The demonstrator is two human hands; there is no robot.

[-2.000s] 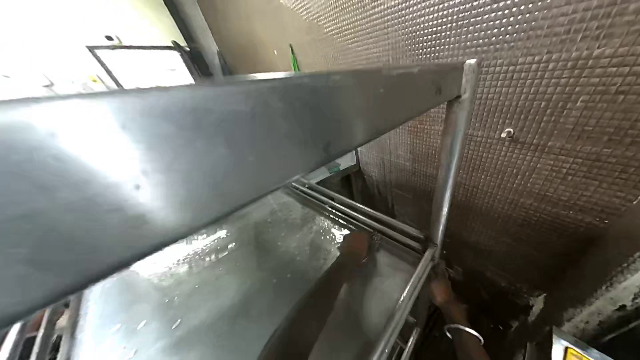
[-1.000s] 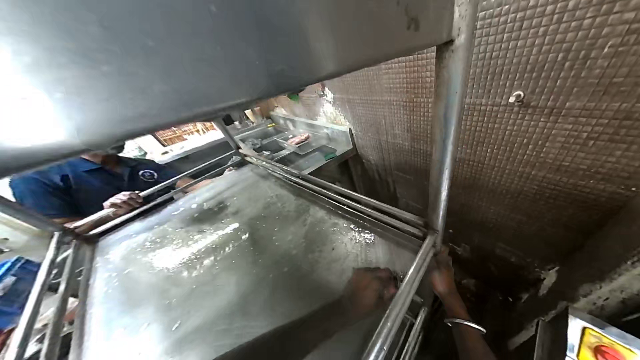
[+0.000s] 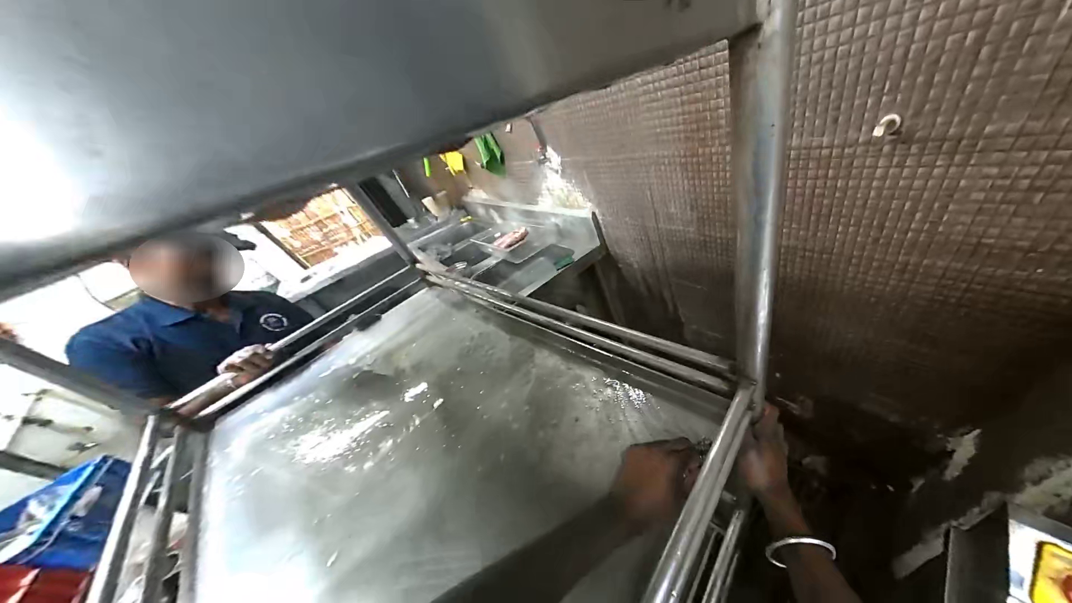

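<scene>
A metal rack with a wet, shiny sheet-metal shelf (image 3: 469,419) and tubular side rails (image 3: 578,327) fills the middle. My left hand (image 3: 657,481), blurred, lies over the shelf's right side with its fingers curled, close beside the near right rail (image 3: 703,502); whether it holds something small cannot be told. Outside the frame, my right hand (image 3: 764,452), with a metal bangle (image 3: 800,548) on the wrist, is at the foot of the upright corner post (image 3: 758,209). Its fingers are partly hidden behind the post and rail. A broad metal panel (image 3: 335,92) spans the top of the view.
A co-worker in a dark blue shirt (image 3: 193,335) stands at the rack's left, one hand (image 3: 249,362) on its rail. Beyond are a sink counter (image 3: 599,243) and a clear tray (image 3: 536,243). Brown tiled wall (image 3: 938,234) rises at right. Blue plastic (image 3: 84,502) lies lower left.
The view has shifted, bringing the co-worker and the sink counter into sight. My left hand has moved from near the shelf's back rail toward its right side rail. My right hand remains by the corner post.
</scene>
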